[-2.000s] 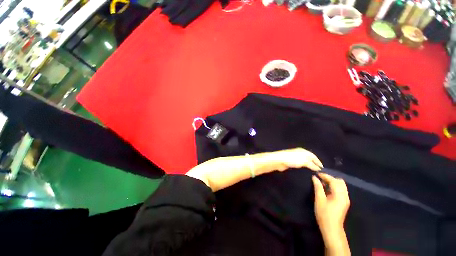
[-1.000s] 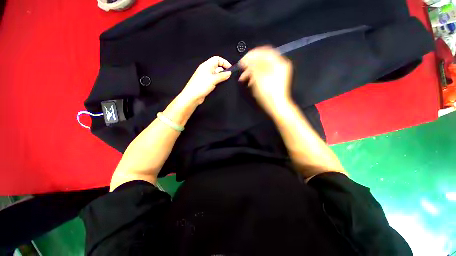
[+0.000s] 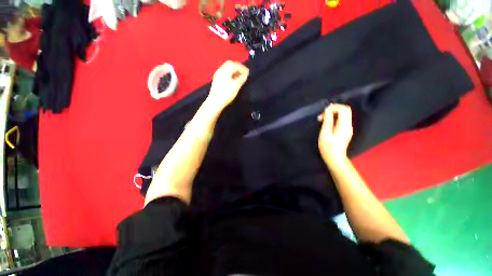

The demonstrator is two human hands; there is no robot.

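A dark coat (image 3: 291,86) lies on the red table. Its lining shows as a bluish-grey strip (image 3: 286,119). A round coat button (image 3: 255,115) sits on the coat left of centre. My left hand (image 3: 229,81) is over the coat's far edge, its fingers curled; I cannot tell if something is in it. My right hand (image 3: 335,126) is over the coat right of the button, thumb and fingertips close together near the strip; no needle or thread can be made out.
A loose button pile (image 3: 256,26) lies beyond my left hand. A white bowl (image 3: 156,90) with tiny dark pieces stands left of it. A hanger hook (image 3: 138,180) sticks out at the collar. Other dark garments (image 3: 59,54) hang over the table's far left edge. Green floor shows lower right.
The view has turned and shifted. My left hand has let go of the coat edge and moved out towards the button pile. My right hand has moved away from it, right along the coat.
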